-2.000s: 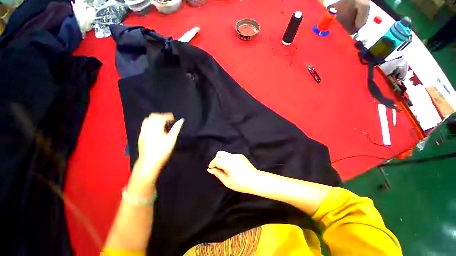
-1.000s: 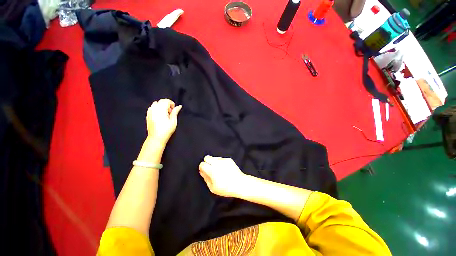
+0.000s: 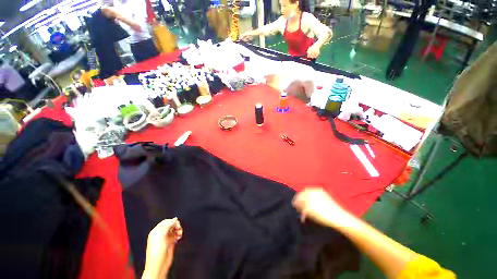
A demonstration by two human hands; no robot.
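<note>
The large black garment (image 3: 218, 218) lies spread in front of me on the red cloth. Its far left end shows dark blue-grey cloth (image 3: 134, 170). My left hand (image 3: 164, 233) is over the garment's lower left part, near the bottom edge, with fingers curled together; nothing can be made out in it. My right hand (image 3: 316, 206) is over the garment's right edge, blurred, with fingers drawn together. No needle or thread shows at either hand. Small snips (image 3: 288, 140) lie beyond the garment.
Black thread cone (image 3: 259, 115), orange spool (image 3: 283, 102), round tin (image 3: 227, 122) and whitish sliver (image 3: 183, 138) stand or lie beyond the garment. Dark garments (image 3: 43, 218) lie left. Tubs (image 3: 161, 115) and plastic bags line the far edge. White strips (image 3: 364, 160) and a bottle (image 3: 338, 95) are right. Two people are beyond.
The view has tilted up, showing the workshop beyond the table. My right hand has moved away from my left, to the right and outward. My left hand sits lower in the picture.
</note>
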